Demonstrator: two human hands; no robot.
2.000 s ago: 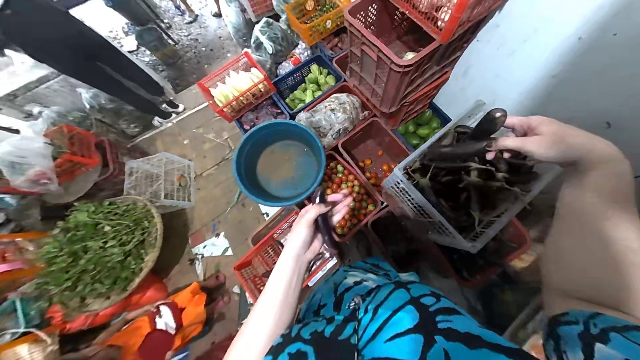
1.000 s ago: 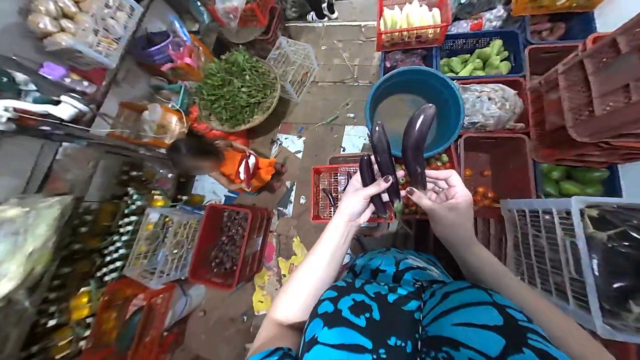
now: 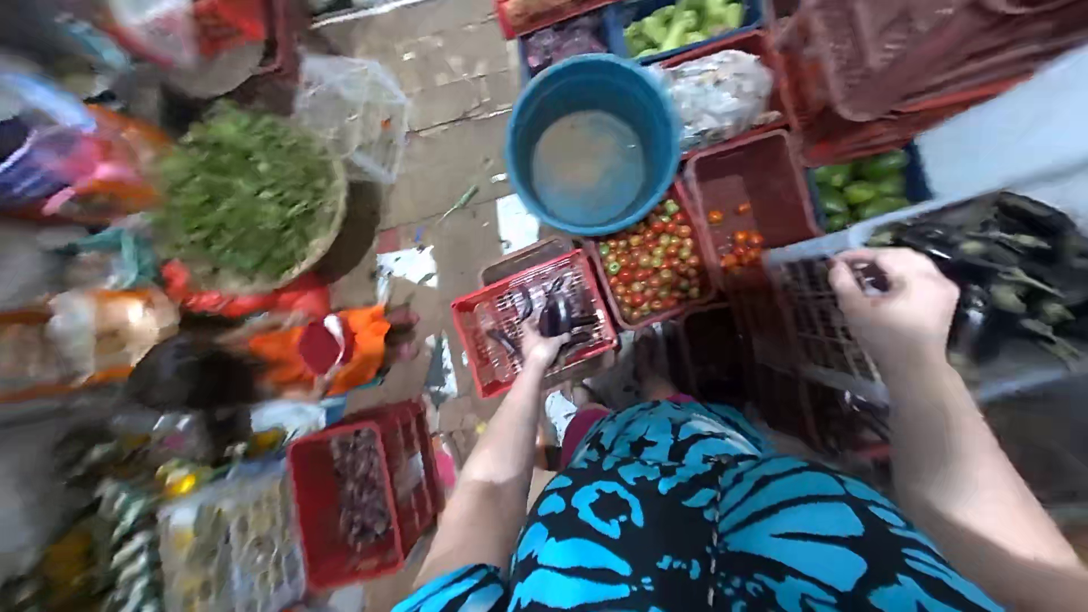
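My left hand (image 3: 541, 344) reaches into a red plastic crate (image 3: 478, 361) and is against a dark eggplant (image 3: 557, 314); blur hides whether the fingers grip it. Several more eggplants lie in that crate. At the right, my right hand (image 3: 897, 297) is curled over the near edge of a grey plastic crate (image 3: 816, 246) full of eggplants (image 3: 1011, 246). Something dark shows within its curled fingers, too blurred to name.
A blue plastic tub (image 3: 595, 144) stands ahead, beside a crate of small tomatoes (image 3: 654, 263). A basket of leafy greens (image 3: 246, 200) is at the left, with a person in orange (image 3: 365, 344) below it. A red crate of small dark produce (image 3: 361, 484) sits at lower left.
My hands, together with eggplants in front of the tub a second ago, have moved apart: left down into the red crate, right over to the grey crate. The view has shifted.
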